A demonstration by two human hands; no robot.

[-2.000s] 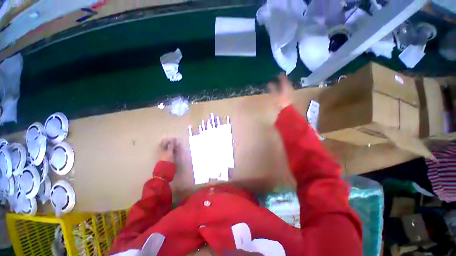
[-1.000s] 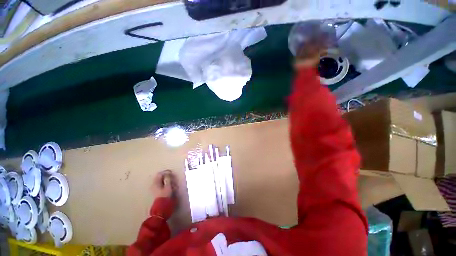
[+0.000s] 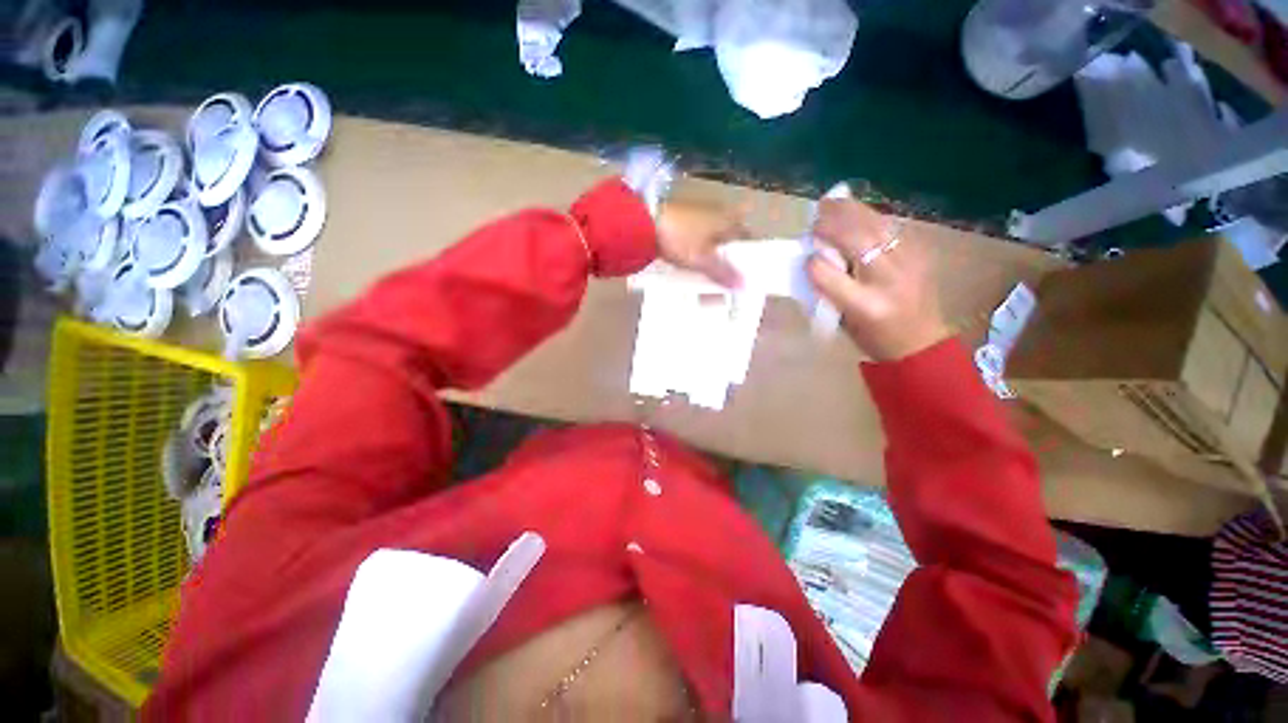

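Note:
My right hand holds a white round part, seen edge-on, above the cardboard-covered bench. My left hand grips a flat white stem that reaches across to the round part; the two pieces meet at my right fingers. Whether they are joined cannot be told. Below my hands, a stack of flat white stems lies side by side on the cardboard.
White ring bases are heaped at left above a yellow crate. A green-lined bin with stems is below the bench. An open carton stands at right. Bagged white units lie on the green belt.
My right hand has come back from the belt to above the bench with a white round part. My left hand has moved from beside the stack and taken hold of a stem.

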